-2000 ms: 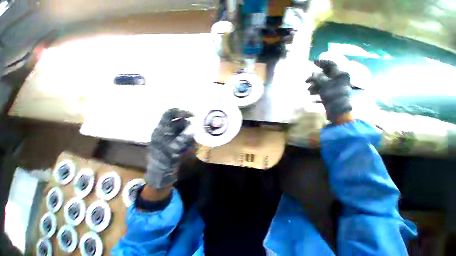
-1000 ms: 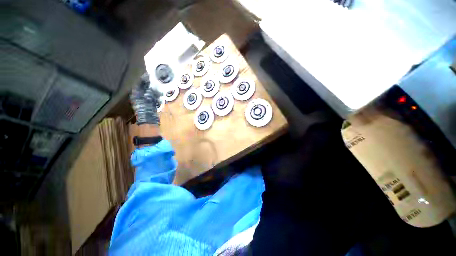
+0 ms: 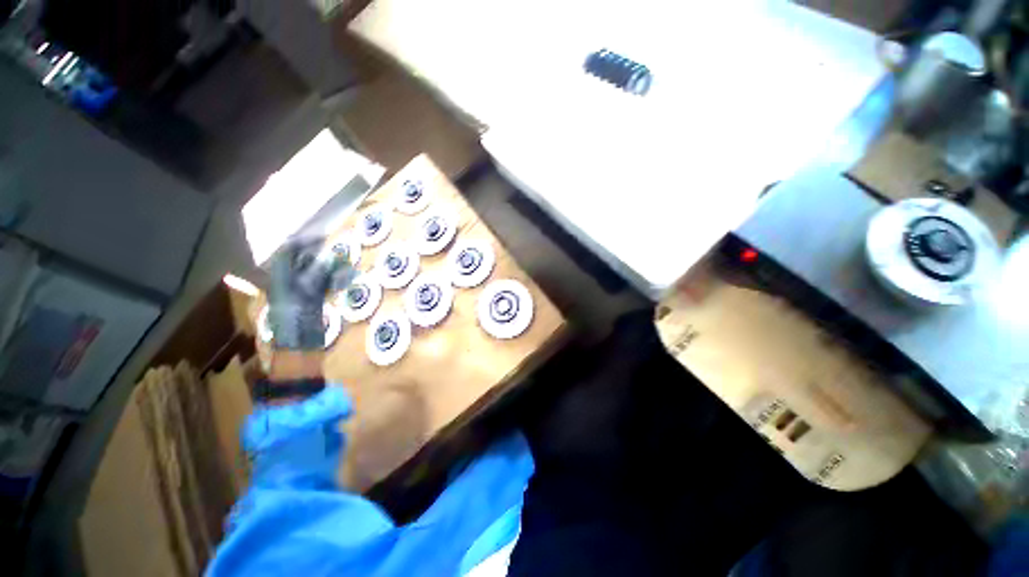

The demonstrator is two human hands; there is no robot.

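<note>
My left hand [image 3: 300, 295], in a grey knit glove, is blurred over the left part of the brown cardboard sheet [image 3: 395, 400]. A thin white edge [image 3: 240, 285] shows beside it; I cannot tell whether the hand holds it. Rows of white discs with black ringed centres [image 3: 429, 296] lie on the sheet, and the hand hides part of the leftmost ones. One more such disc [image 3: 504, 308] lies at the row end nearest the bench. Another white disc with a black centre [image 3: 934, 250] sits on the grey machine table at the right. My right hand is not in view.
A white box [image 3: 310, 197] stands behind the cardboard sheet. Flattened cartons [image 3: 169, 451] stand at lower left. The white sheet [image 3: 722, 135] bears a black ribbed insert stack [image 3: 617, 71]. A printed cardboard pad [image 3: 790, 389] juts from the machine table's front, near a red light [image 3: 748, 255].
The view has swung right, bringing in the insert stack and the disc on the machine table. My left hand has moved from beside the white box to over the rows. The dark-centred disc beside it no longer shows.
</note>
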